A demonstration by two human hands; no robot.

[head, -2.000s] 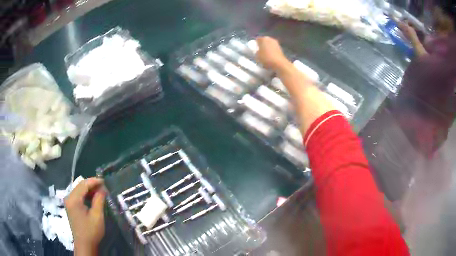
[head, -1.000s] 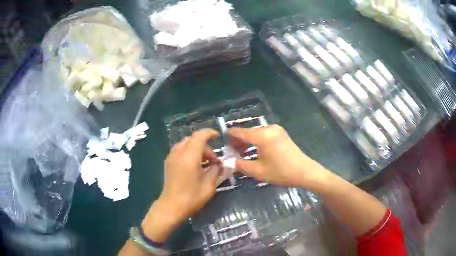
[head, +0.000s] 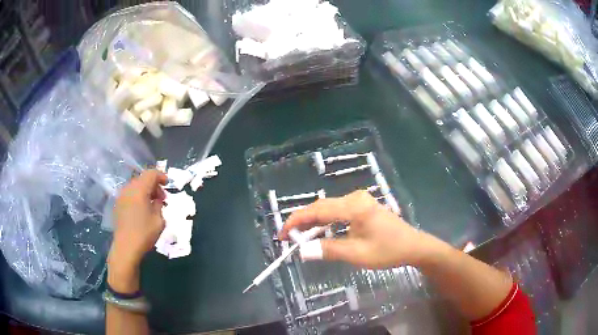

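My right hand (head: 357,229) is over the near tray and holds a thin rod (head: 274,265) slanting down to the left, with a white block (head: 311,249) at the fingertips. My left hand (head: 139,212) is at the left edge of the loose white pieces (head: 176,226); its fingertips are bent close together, and I cannot tell whether they hold a piece. The clear near blister tray (head: 262,154) holds several pale rods with thicker white ends, partly hidden by my right hand.
An open bag of cream blocks (head: 154,98) and a crumpled clear bag (head: 59,176) lie left. Stacked trays (head: 298,69) carry heaped white pieces. A filled blister tray (head: 482,121) lies right. Beyond it are a ribbed tray (head: 577,108) and another cream-parts bag (head: 547,33).
My hands have moved apart from their meeting over the near tray. The left has gone left to the white pieces; the right now shows a slanting rod. Earlier, the right hand reached over the filled tray.
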